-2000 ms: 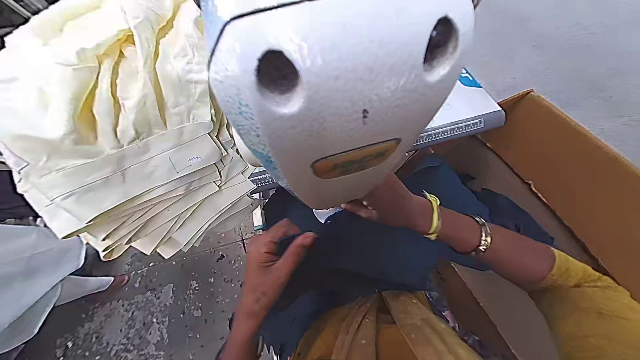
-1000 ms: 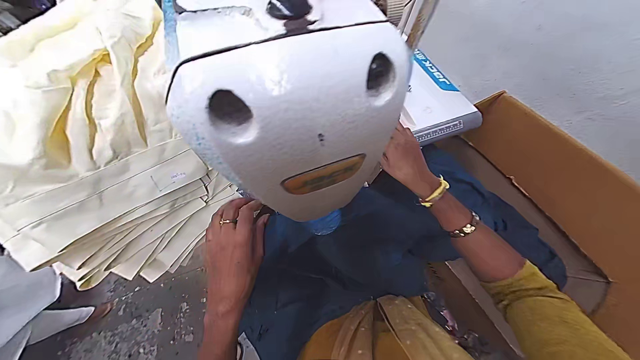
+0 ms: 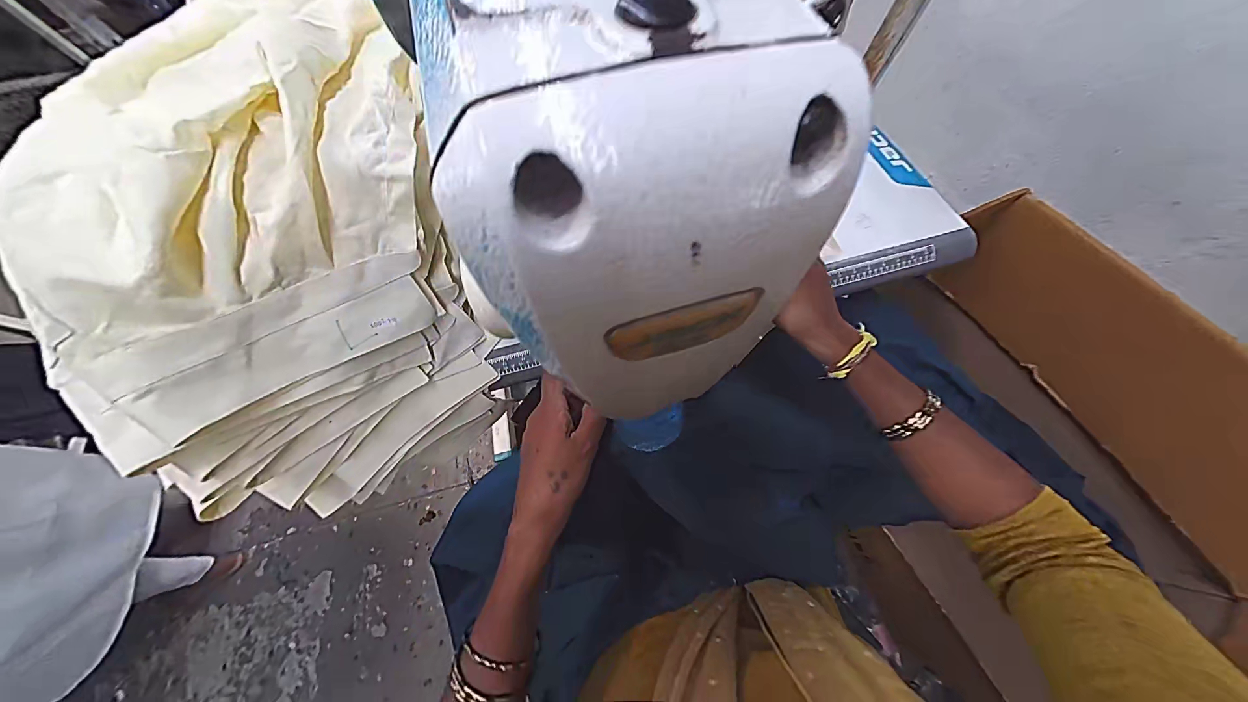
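The white head of a sewing machine [image 3: 663,214] fills the upper middle and covers the needle area. Dark blue fabric [image 3: 721,478] drapes from the machine bed over the lap. At the lower left edge of the machine head is my left hand [image 3: 561,448], its fingertips partly hidden behind the head and beside the blue fabric. My right hand [image 3: 811,310] reaches behind the head on the right; its fingers are out of sight. Whether either hand grips the fabric does not show. A blue translucent part [image 3: 651,427] sticks out under the head.
Stacked cream fabric pieces [image 3: 244,322] with gathers lie left of the machine. An open cardboard box [image 3: 1102,292] stands at the right, beside the white machine bed [image 3: 902,229] with its printed scale. At lower left, a person's pale garment [image 3: 68,565] and a foot show above the stained floor.
My left hand, lower and in front of the machine two seconds ago, is now up against the left edge of its head. My right hand's fingers, partly visible one second ago, are now hidden behind the head.
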